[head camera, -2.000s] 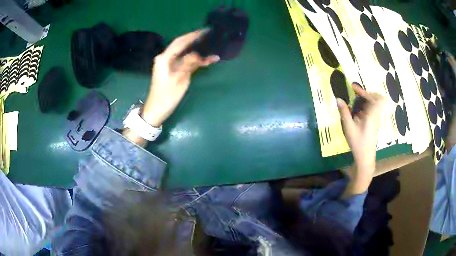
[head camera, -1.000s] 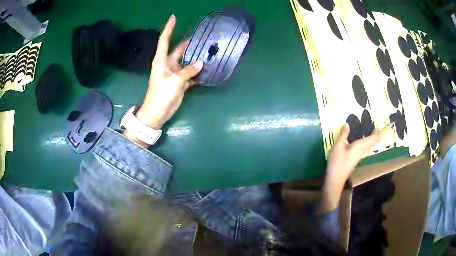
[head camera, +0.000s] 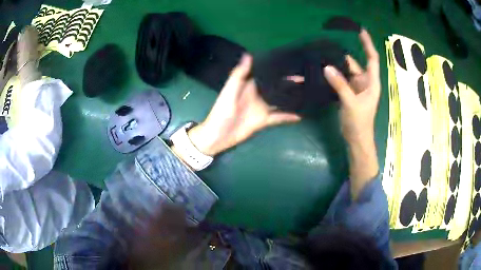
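A dark oval base plate (head camera: 279, 79), blurred, is between my hands above the bench; a skin-coloured spot shows at its middle. My left hand (head camera: 234, 113) is at its left end, fingers spread around it. My right hand (head camera: 358, 97) has thumb and bent fingers at its right end, its index finger raised. A small black oval pad (head camera: 342, 23) shows at that index fingertip; it seems to cling there. Release liner sheets (head camera: 405, 132) with black oval pads lie at right. A grey-violet base plate (head camera: 142, 113) lies left of my wristwatch.
Ribbed black shells (head camera: 153, 50) and a dark plate (head camera: 216, 55) lie at upper left, with a plain black oval piece (head camera: 104, 71) beside them. A curved-sticker sheet (head camera: 68, 26) is at far left. A person's white sleeve (head camera: 31, 132) reaches in there. A cardboard edge (head camera: 427, 247) shows at lower right.
The view has shifted right. My right hand has left the liner sheets and come to the plate, with a pad at its index fingertip. The plate has gone from bright to dark.
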